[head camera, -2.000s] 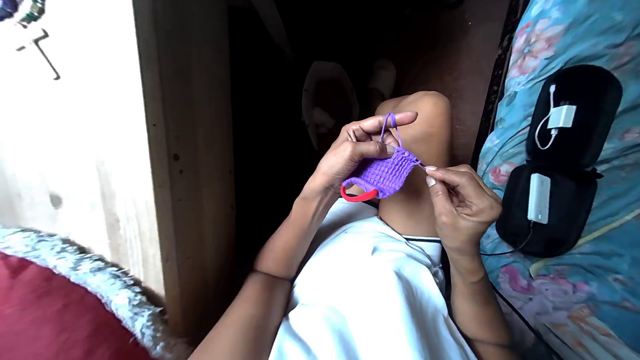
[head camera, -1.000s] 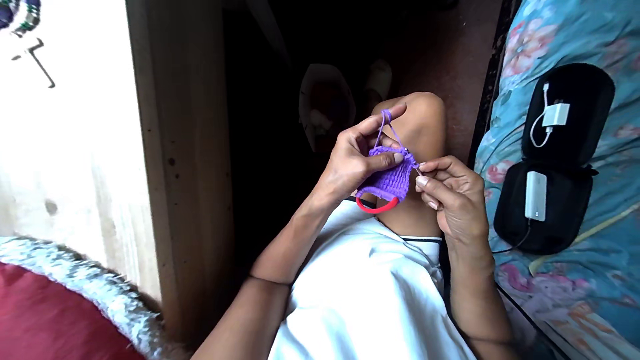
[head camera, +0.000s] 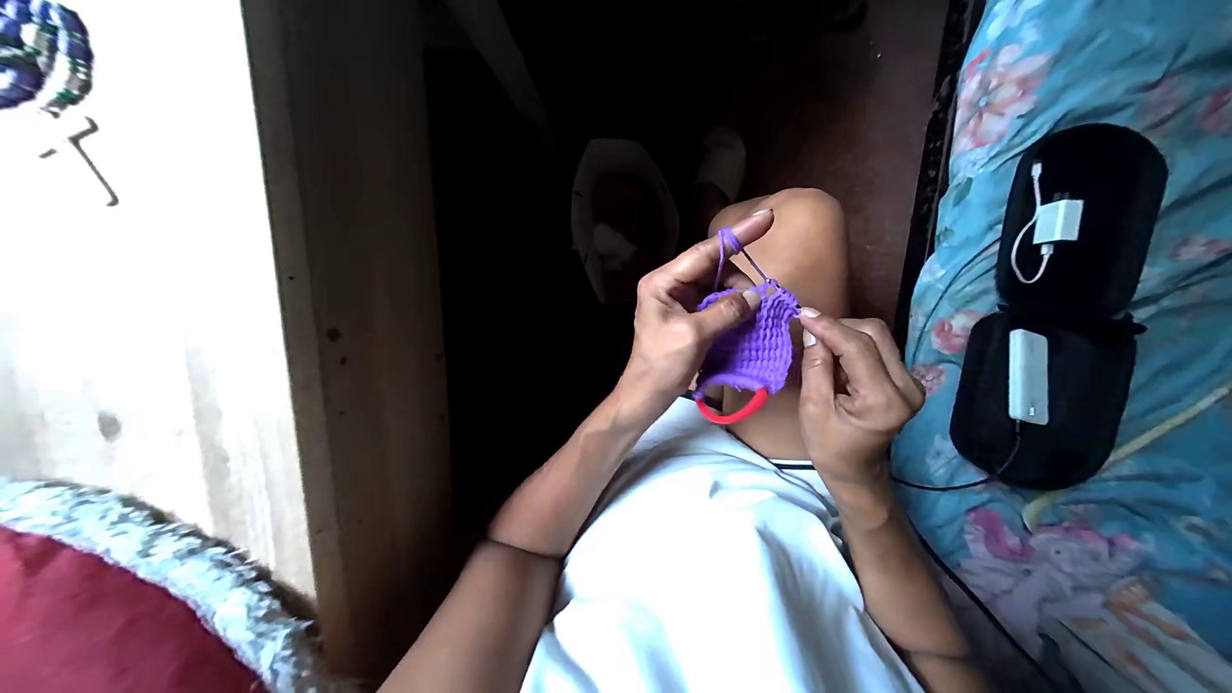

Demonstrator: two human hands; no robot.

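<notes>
A small piece of purple crochet work [head camera: 756, 342] hangs above my bare leg, with a red ring [head camera: 733, 412] along its lower edge. My left hand [head camera: 681, 313] pinches the piece between thumb and fingers, and purple yarn [head camera: 729, 241] loops around its raised index finger. At the piece's upper right corner, the thumb and index finger of my right hand [head camera: 855, 371] are closed on something thin, probably a crochet hook, mostly hidden by the fingers.
A wooden table [head camera: 356, 289] stands at the left, with coiled multicoloured cord [head camera: 43, 53] on top. A red cushion [head camera: 96, 616] with fluffy trim is at lower left. On the floral bedding [head camera: 924, 404] at right lies an open black case [head camera: 1078, 250] holding a power bank [head camera: 1028, 375].
The purple piece has turned in my left hand since two seconds ago, and its red ring has swung to hang below. My right hand stays at the upper right corner.
</notes>
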